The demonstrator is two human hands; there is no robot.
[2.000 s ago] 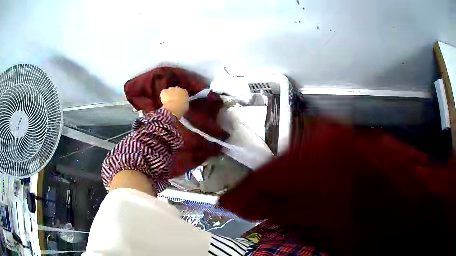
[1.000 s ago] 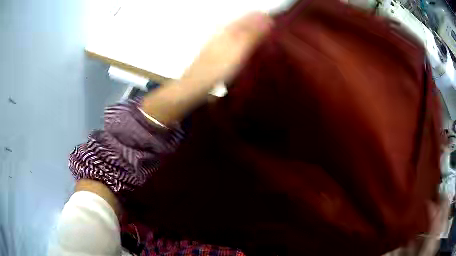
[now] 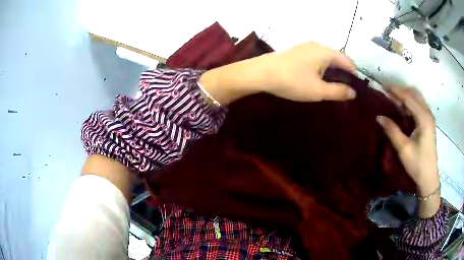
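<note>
A large dark maroon cloth (image 3: 285, 152) lies over the lap and up onto the white table. My left hand (image 3: 315, 76) comes in from the left and holds the cloth's upper edge between thumb and fingers. My right hand (image 3: 414, 134), slightly blurred, holds the same edge further right, its thumb and fingers around the fabric. A folded edge of the cloth stands up between the two hands. A lighter maroon part (image 3: 206, 48) lies on the table behind my left forearm.
The pale sewing machine head (image 3: 437, 20) is at the upper right, with small metal parts (image 3: 389, 38) below it. The white table (image 3: 152, 23) has a brown edge at the left. A plaid apron (image 3: 203, 236) covers the lap. A pale blue surface (image 3: 46, 127) is at the far left.
The view has turned from the fan and basket to the machine table. The cloth has come down from its raised position onto lap and table. My right hand now shows clearly at its edge.
</note>
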